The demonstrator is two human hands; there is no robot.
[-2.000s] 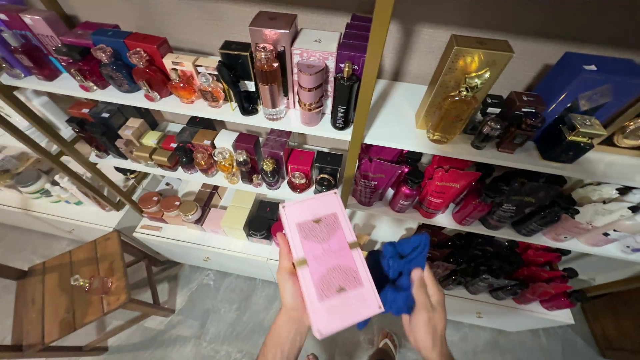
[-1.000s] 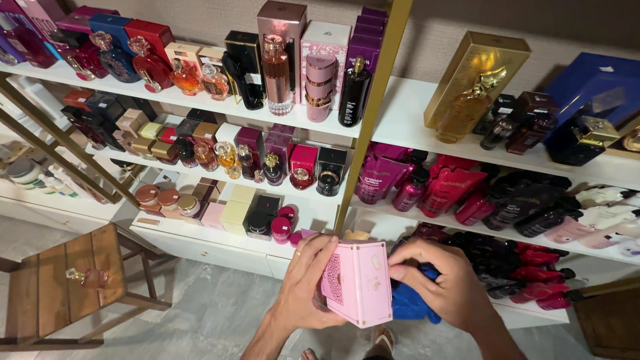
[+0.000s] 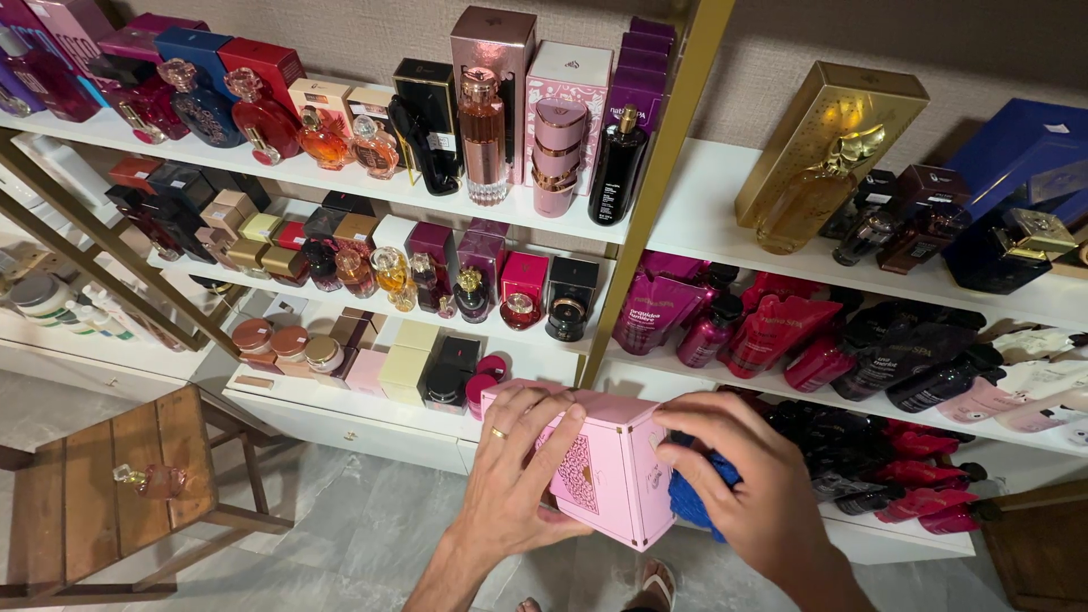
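Note:
A pink perfume box [image 3: 586, 467] with a patterned panel and dark metal-looking corners is tilted in front of the shelves. My left hand [image 3: 518, 472] grips it from the left, fingers over the top and front, a ring on one finger. At the box's right end, my right hand [image 3: 739, 476] has its fingertips against the surface near a small pale spot. A crumpled blue cloth [image 3: 701, 489] hangs beneath my right hand, partly hidden by it and beside the box.
Perfume bottles and boxes line the left shelves [image 3: 382, 183]; pouches and bottles fill the right ones beyond a gold upright [image 3: 654, 195]. A wooden chair [image 3: 110, 484] at lower left bears a glass perfume bottle [image 3: 161, 482]. A sandalled foot [image 3: 659, 582] shows below.
The box, first held with its broad face toward me, has been turned so an end shows. My right hand has moved from beside the box onto that end, with the cloth still there.

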